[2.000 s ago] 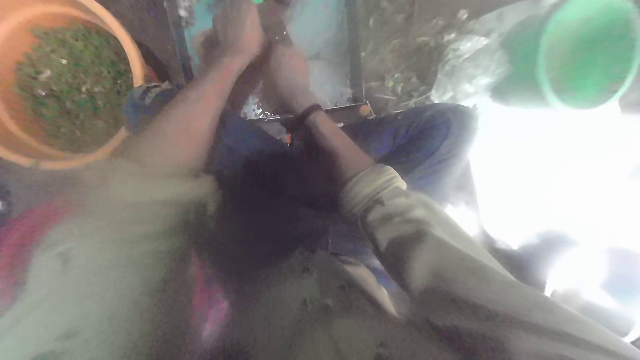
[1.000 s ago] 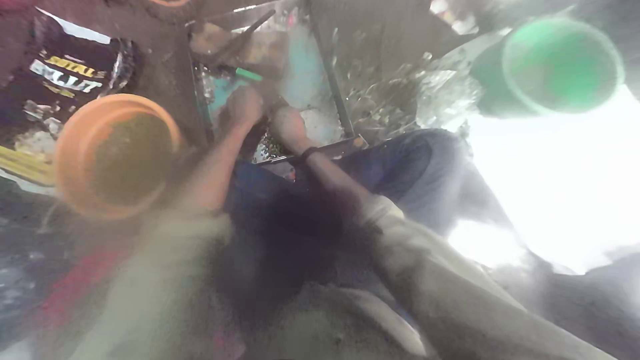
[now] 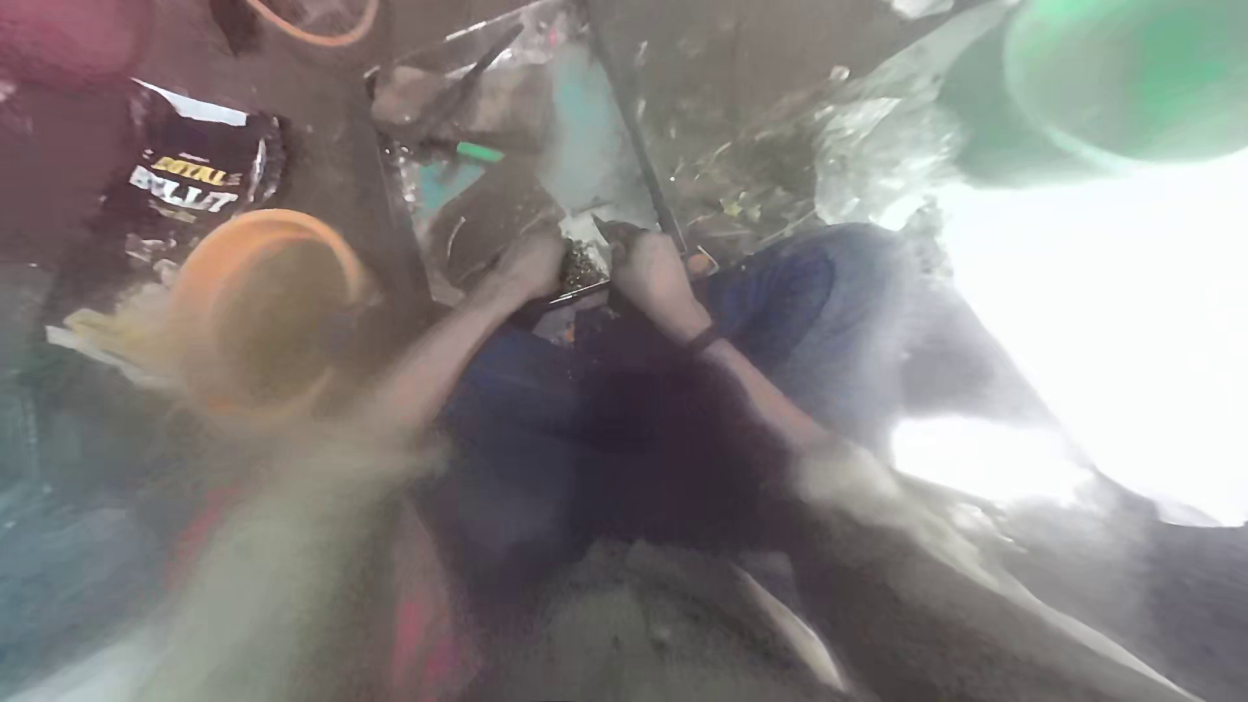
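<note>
Both hands are over the near edge of a shallow tray [image 3: 634, 127] that rests at my lap. My left hand [image 3: 534, 261] is at the near side, by a dark flat shape inside the tray; blur hides whether its fingers hold anything. To its right, my right hand [image 3: 651, 265] has curled fingers with a small dark thing at them, too unclear to name. Between the hands lies a heap of dark, crumbly material [image 3: 585, 265]. A small green object [image 3: 480, 152] and a dark stick-like thing [image 3: 495, 54] lie farther back in the tray.
An orange tub [image 3: 283, 219] with loose contents stands at the left, beside a black printed bag [image 3: 200, 146]. At the upper right is a green tub [image 3: 1033, 88] near clear plastic [image 3: 863, 146]. Leafy scraps [image 3: 741, 200] lie right of the tray.
My hands have moved apart; two seconds ago they were close together over the tray. The view has shifted, showing more of the tray and the bag at the left.
</note>
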